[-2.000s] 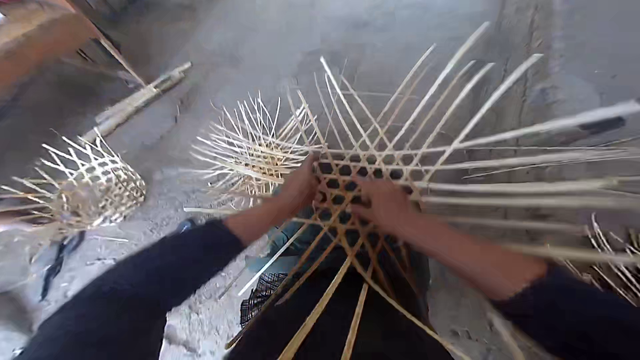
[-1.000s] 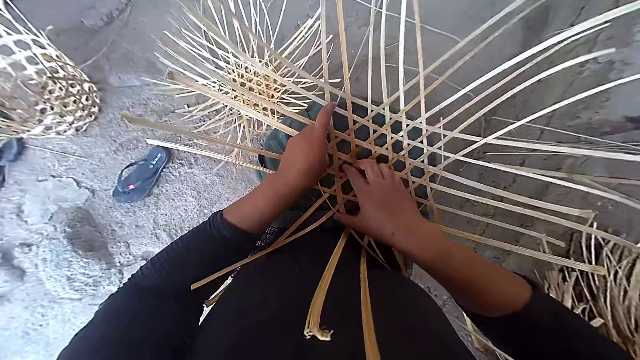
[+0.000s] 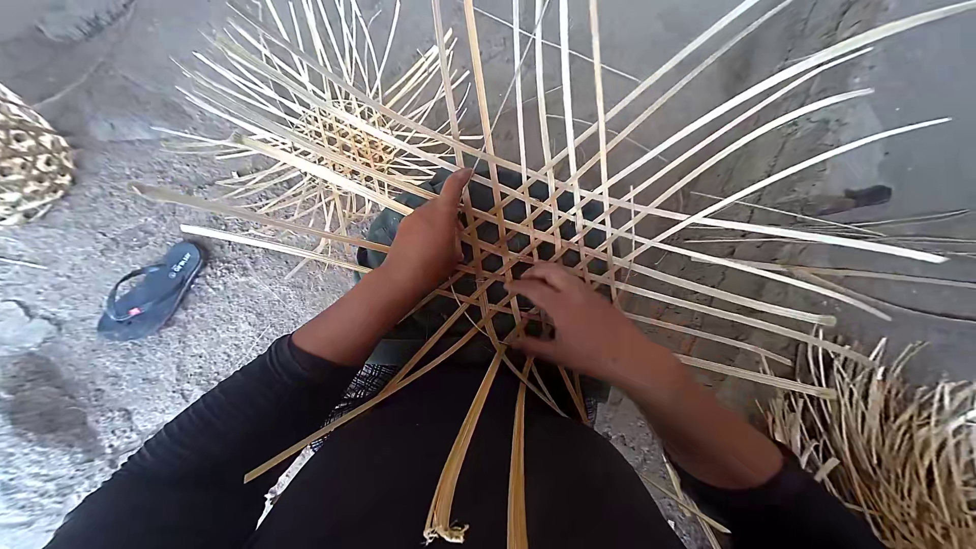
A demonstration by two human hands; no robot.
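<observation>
A hexagonal openwork weave of bamboo-like strips (image 3: 534, 221) lies over dark green cloth (image 3: 389, 229) on my lap, its long loose ends fanning out on all sides. My left hand (image 3: 427, 236) grips the left side of the weave, thumb pointing up along it and fingers hidden beneath. Over the lower middle of the weave is my right hand (image 3: 576, 316), fingers spread and bent, fingertips at the strips; whether it pinches one cannot be told. Two strip bundles (image 3: 465, 457) hang toward me over my dark clothing.
Another woven piece with radiating strips (image 3: 347, 141) rests on the ground beyond my left hand. A woven basket (image 3: 30, 156) stands at the far left edge. A blue flip-flop (image 3: 152, 293) lies on the rough ground. At the lower right is a heap of thin strips (image 3: 892, 442).
My right hand's fingers have spread and lifted somewhat from the weave, where they lay flatter a second ago. My left hand stays at the left side. The view has tilted downward since the earliest frame.
</observation>
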